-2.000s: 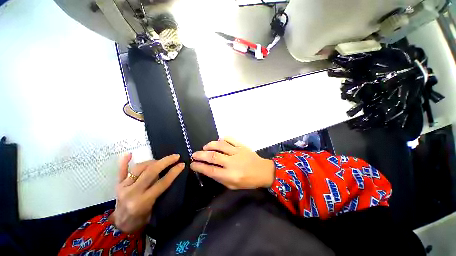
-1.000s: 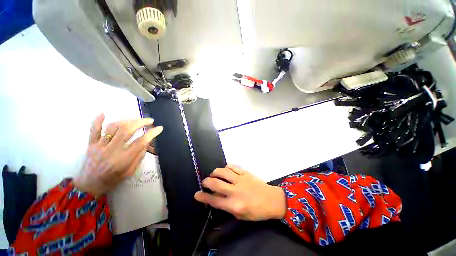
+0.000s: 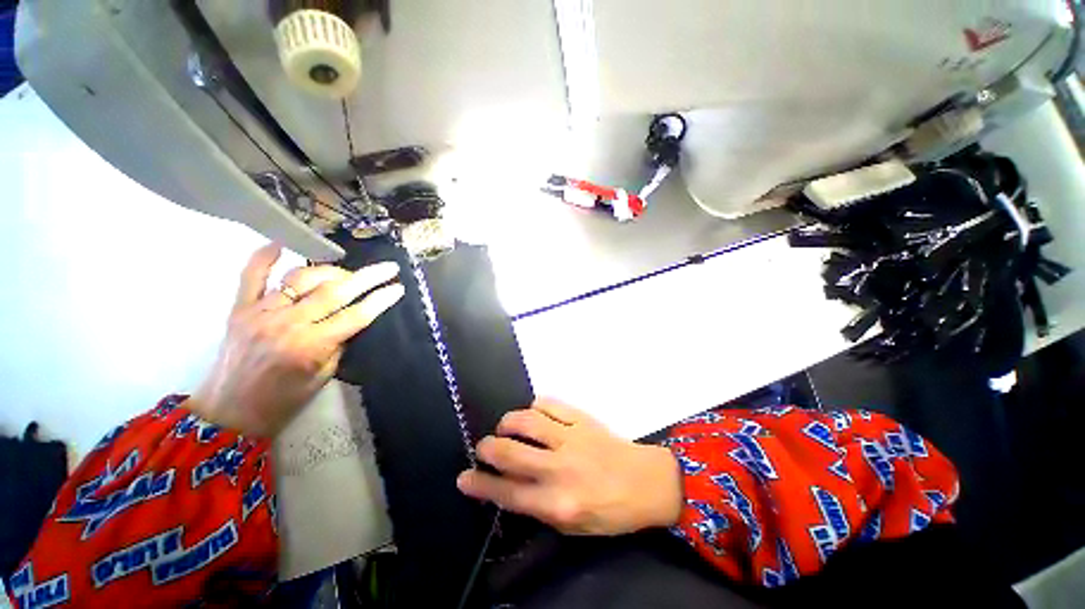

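A black fabric panel (image 3: 482, 345) runs from under the presser foot (image 3: 371, 226) towards my body. A zipper (image 3: 438, 339) with a shiny silver-white line of teeth lies along its middle. My left hand (image 3: 298, 327) lies with its fingertips on the panel's left part, close to the foot. My right hand (image 3: 571, 470) has thumb and fingers together at the zipper lower down, holding it against the panel. The needle tip is too small to make out.
The sewing machine (image 3: 476, 71) spans the top, with a cream tension knob (image 3: 319, 57). Red-and-white snips (image 3: 599, 196) lie on the bed. A tied zipper bundle (image 3: 940, 262) is at the right. Black cut pieces (image 3: 33, 482) lie at the left edge of the white table (image 3: 107, 274).
My left hand moved from the lower panel, off to its left side, then onto the panel near the foot. My right hand stays at the zipper's lower part. The view shifted.
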